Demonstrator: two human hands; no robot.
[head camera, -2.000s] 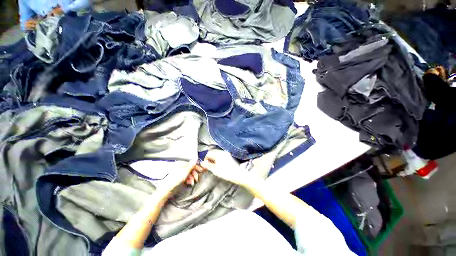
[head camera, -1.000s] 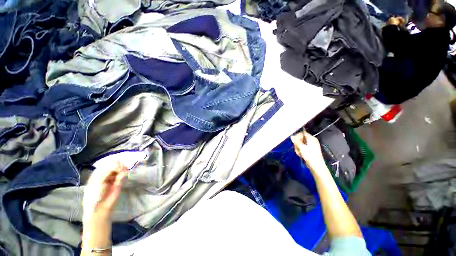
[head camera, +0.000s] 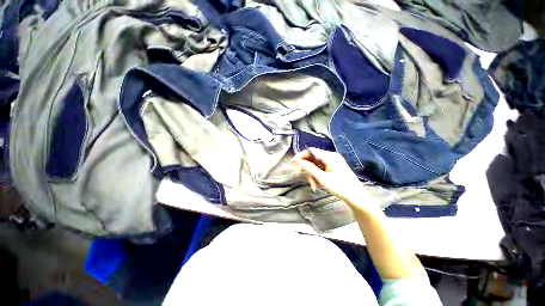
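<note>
A denim garment lies spread on the table in front of me, its pale grey-beige reverse (head camera: 185, 134) showing beside a curved blue band (head camera: 173, 83). A dark navy panel (head camera: 315, 141) shows near the middle. My right hand (head camera: 320, 169) is over the garment just below this panel, with its fingers curled and fingertips close together. I cannot tell whether they pinch cloth, a thread or a small tool. My left hand is not in view.
The white tabletop (head camera: 499, 179) shows at the right, beside a dark charcoal garment heap (head camera: 529, 173). More denim (head camera: 526, 72) lies at the upper right. A blue crate or cloth (head camera: 110, 257) is below the table's front edge at the left.
The view has swung left. My right hand has come back from beyond the table's edge at the right to over the garment. My left hand, over the garment before, has left the picture.
</note>
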